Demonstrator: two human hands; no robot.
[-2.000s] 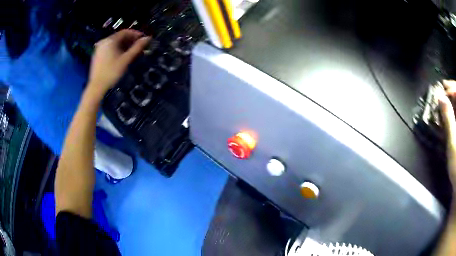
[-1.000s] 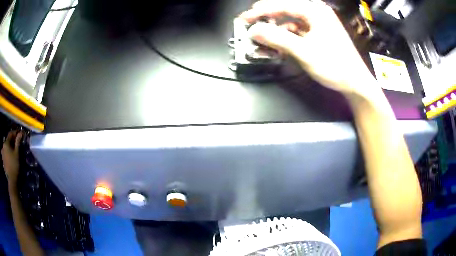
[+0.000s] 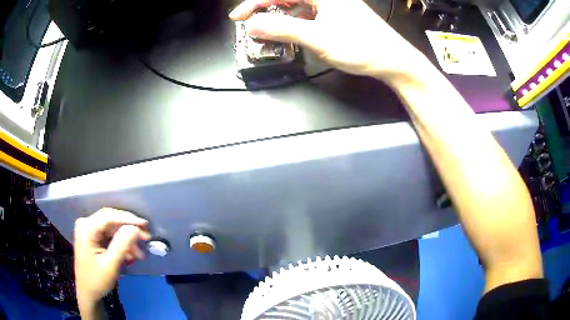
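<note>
My right hand [image 3: 312, 31] reaches over the panel and has its fingers around a silver, squarish module [image 3: 270, 51] on the small dark fixture block [image 3: 272, 76]. The fingers partly hide the module. My left hand [image 3: 111, 247] is at the left of the grey panel [image 3: 350, 187], fingers bent and somewhat apart, with nothing visible in it. Its fingertips are beside the white push button [image 3: 158, 247]; I cannot tell if they touch it. The hand mostly covers the red emergency stop [image 3: 131, 255].
The orange button [image 3: 202, 243] is right of the white one. A thin black cable [image 3: 200, 85] curves over the black plate. A warning label [image 3: 461, 53] lies at the right. A white fan [image 3: 331, 294] is below the panel. Yellow-black striped posts stand at both sides.
My left hand has come from the left-hand tray to the panel's left buttons. My right hand stays at the fixture. The view has swung from the left tray to the machine.
</note>
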